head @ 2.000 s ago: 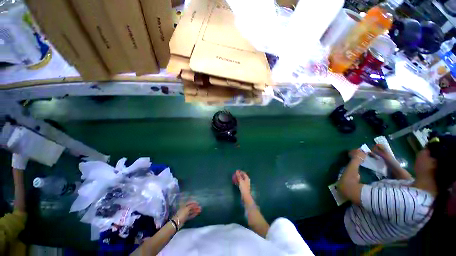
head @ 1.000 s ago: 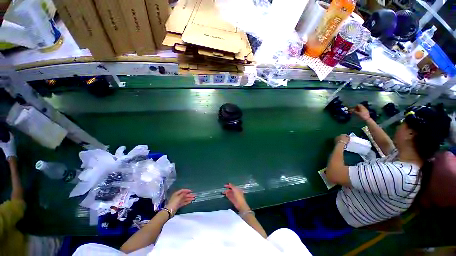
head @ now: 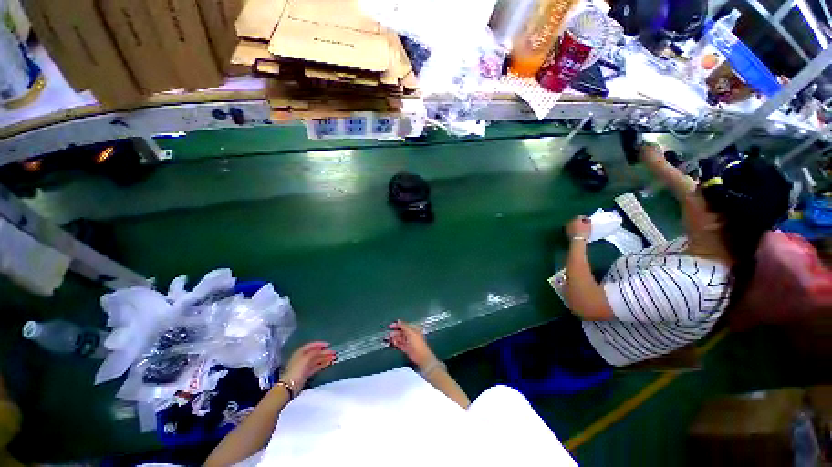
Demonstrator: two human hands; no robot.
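A black mini desk fan lies on the green conveyor belt ahead of my hands. My left hand is low over the near edge of the belt, fingers apart, nothing seen in it. My right hand is a little to its right, fingers slightly curled and apart, with nothing seen in it. Neither hand touches the fan. Crumpled clear plastic bags are heaped left of my left hand, over a blue bin.
A coworker in a striped shirt sits at right, one arm reaching to black fans on the belt. A plastic bottle lies at left. The shelf above holds flattened cartons and an orange bottle.
My hands have come back to the near belt edge and closer together. The view has swung right. The coworker's far arm has reached out to a fan on the belt.
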